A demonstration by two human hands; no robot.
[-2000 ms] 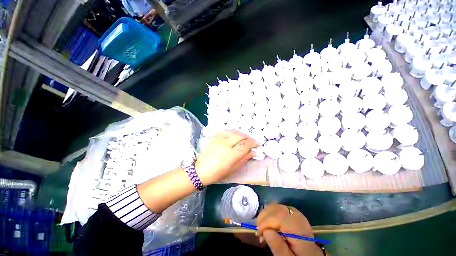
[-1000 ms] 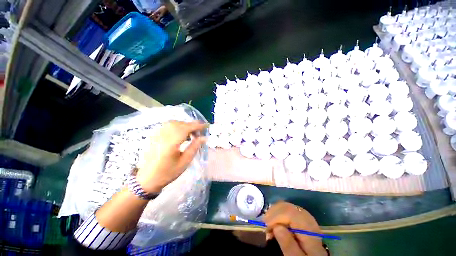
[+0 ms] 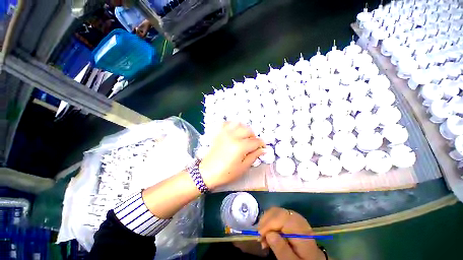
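Rows of round white plastic parts (image 3: pixel 325 117) with thin upright pins stand on a corrugated cardboard sheet (image 3: pixel 345 180). My left hand (image 3: pixel 228 155) is at the front left of the rows, its fingertips on a white part (image 3: pixel 266 154) at the row's end. My right hand (image 3: pixel 288 232) holds a thin blue brush (image 3: pixel 309 236) level at the bench edge, its orange-brown tip pointing left. A small round tub (image 3: pixel 242 209) stands just behind the brush tip. More white parts (image 3: pixel 119 172) lie in the bag-lined box on the left.
A clear plastic liner (image 3: pixel 183 133) hangs over the left box. Another sheet packed with white parts (image 3: pixel 431 56) is at the far right. A dark surface runs behind the rows. A blue tray (image 3: pixel 123 53), a frame beam (image 3: pixel 66 87) and part of a person (image 3: pixel 133 21) are at the upper left.
My left hand has moved right from over the left box to the front left of the rows. My right hand still holds the brush near the tub. The view has shifted slightly.
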